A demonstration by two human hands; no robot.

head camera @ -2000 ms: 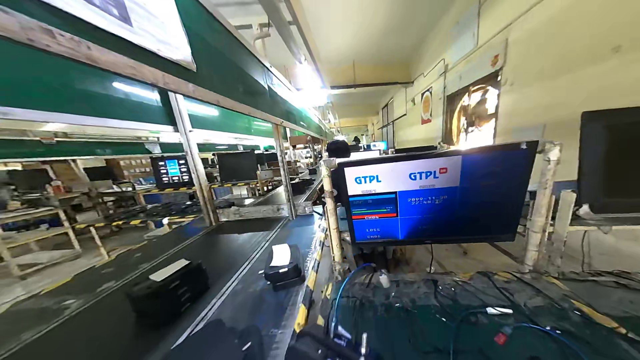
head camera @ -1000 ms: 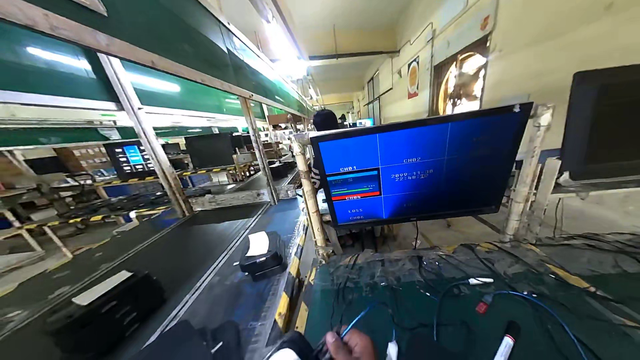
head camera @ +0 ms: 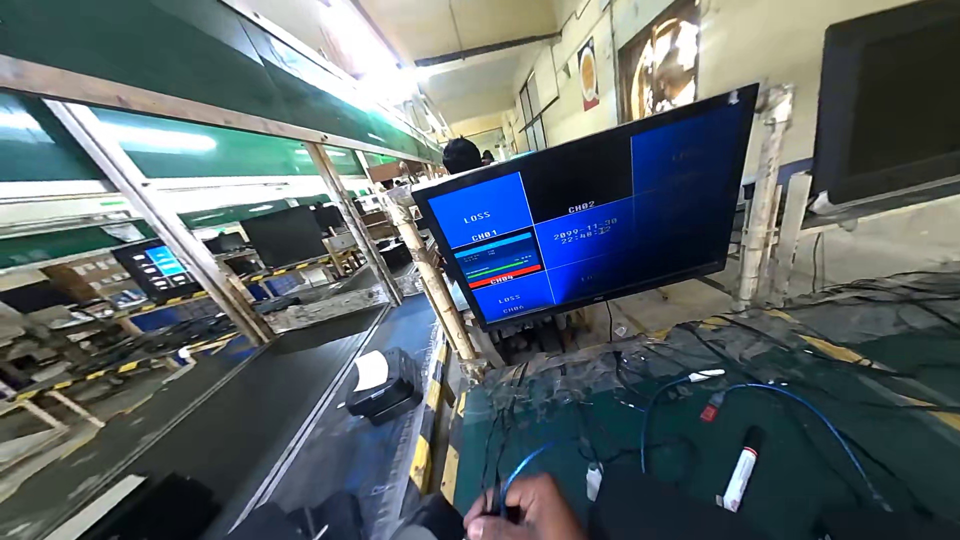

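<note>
One of my hands, which looks like my right hand [head camera: 529,510], is at the bottom edge of the view, its fingers closed around thin cables, a blue cable [head camera: 525,461] and dark ones, above the green mat [head camera: 555,405]. Just left of it lies a dark object [head camera: 435,517], cut off by the frame. My left hand cannot be made out. To the right on the mat are a white marker with a black cap [head camera: 741,472], a red cable plug [head camera: 709,411] on a blue cable and a white connector [head camera: 706,375].
A monitor [head camera: 600,225] with a blue split screen stands behind the mat. Left of the yellow-black edge [head camera: 424,442], a conveyor belt [head camera: 300,397] carries black boxy devices [head camera: 386,386] with pale paper on top. A dark monitor [head camera: 892,105] is at right. A person's head [head camera: 461,155] shows beyond.
My hand, first seen at the bottom edge one second ago, now shows more fully with cables between its fingers. The monitor's picture has changed. The view has shifted and tilted.
</note>
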